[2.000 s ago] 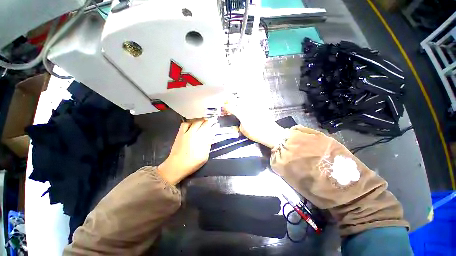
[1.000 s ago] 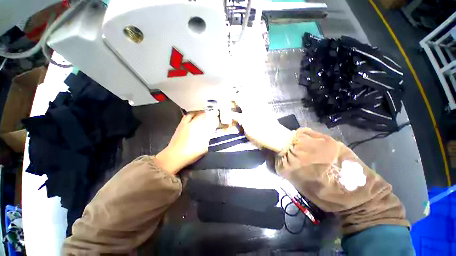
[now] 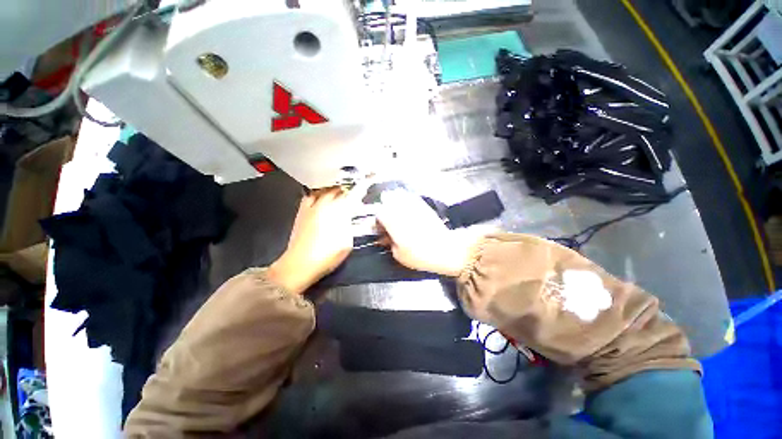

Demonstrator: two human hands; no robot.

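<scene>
My left hand [image 3: 315,238] and my right hand [image 3: 420,230] are close together under the white sewing machine head [image 3: 257,103] with a red logo. Both have fingertips on a black strip with a thin pale line [image 3: 367,242], just in front of the needle area, which is blurred by glare. A black fabric end [image 3: 477,208] sticks out to the right beyond my right hand. A flat black strip [image 3: 373,267] lies just below my hands. More cut black strips [image 3: 412,355] lie nearer me on the dark table [image 3: 412,394].
A matte black fabric heap [image 3: 129,231] is at the left. A shiny black bundle with white lines [image 3: 592,129] is at the right, with a dark cord trailing. Red snips [image 3: 525,350] are partly hidden by my right sleeve. A blue bin [image 3: 759,360] stands at the lower right.
My right hand has moved slightly back toward me and lies closer to my left hand. More black fabric shows to its right. The snips are now mostly covered by the sleeve.
</scene>
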